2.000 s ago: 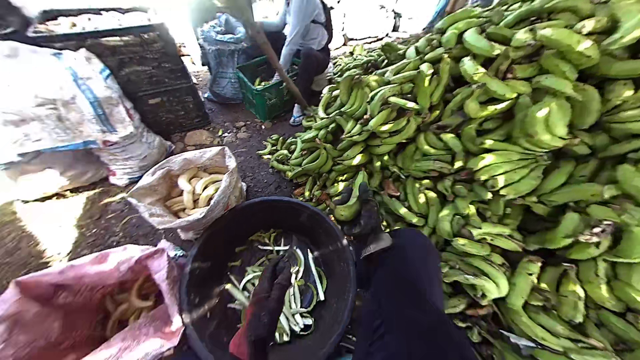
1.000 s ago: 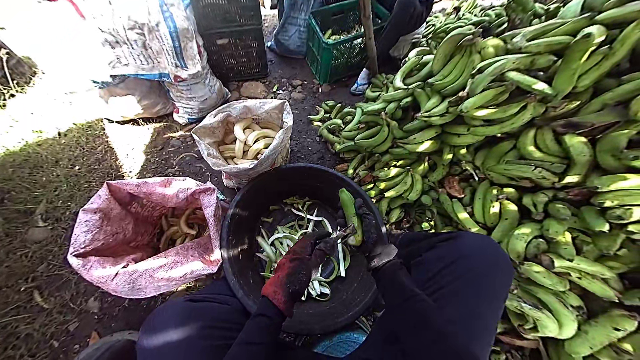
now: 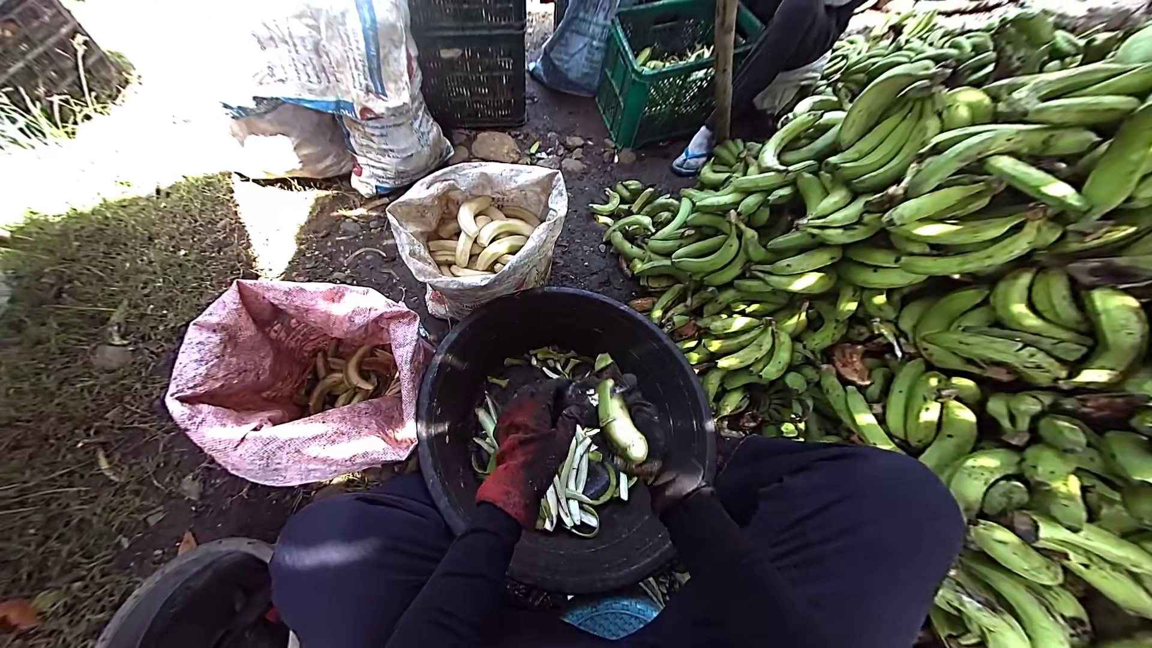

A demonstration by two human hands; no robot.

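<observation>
My right hand (image 3: 650, 441), in a dark glove, is shut on a green plantain (image 3: 621, 421) above a black plastic basin (image 3: 567, 567). Close by on the left, my left hand (image 3: 529, 445) wears a red and black glove; its fingers are curled near the fruit, and whether they hold anything is hidden. Strips of plantain peel (image 3: 571, 486) lie in the basin below both hands. Behind the basin stands a white woven sack (image 3: 531, 270) of peeled plantains (image 3: 490, 236). A pink woven sack (image 3: 297, 441) at the left holds more peeled fruit (image 3: 346, 378).
Green plantains (image 3: 972, 234) are heaped along the right. At the back are a green crate (image 3: 630, 99), a wooden pole (image 3: 725, 67), black crates (image 3: 470, 76), filled white sacks (image 3: 391, 117) and a person's foot in a sandal (image 3: 693, 151). A dark tub (image 3: 193, 603) sits at lower left.
A second ago the plantain stood upright at the basin's right side; it is now tilted over the basin, with both hands farther in. The view has swung left and down since the first frame.
</observation>
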